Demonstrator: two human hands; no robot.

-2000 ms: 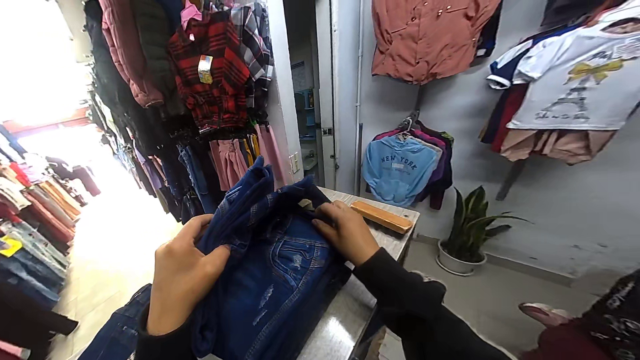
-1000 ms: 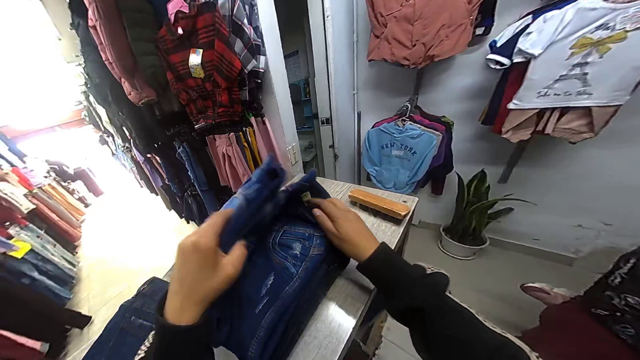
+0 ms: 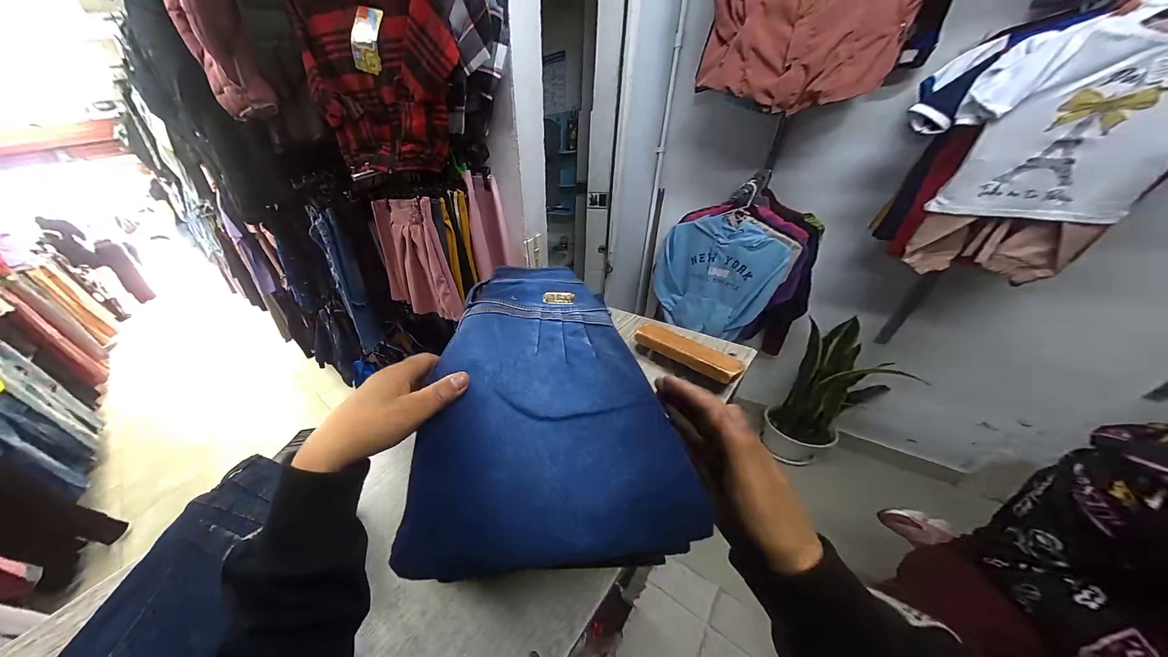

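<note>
A stack of folded blue jeans (image 3: 557, 438) lies on the table, the top pair bearing a small gold metal plate near its waistband. My left hand (image 3: 388, 406) rests at the left edge of the stack, its thumb on the top pair. At the right side my right hand (image 3: 744, 465) is held edge-on against or very near the stack, fingers pointing forward. Another pair of dark jeans (image 3: 187, 566) lies on the table at the lower left, partly under my left sleeve.
A tan wooden block (image 3: 689, 353) sits at the table's far right corner. Beyond stand a potted snake plant (image 3: 817, 392), hanging hoodies (image 3: 725, 269) and T-shirts (image 3: 1049, 137) by the wall. Clothes racks line the left. Dark patterned fabric (image 3: 1077, 538) is at the lower right.
The jeans that both hands were holding up and folding now lie flat on the stack, gold plate uppermost. My hands have moved apart to its two sides.
</note>
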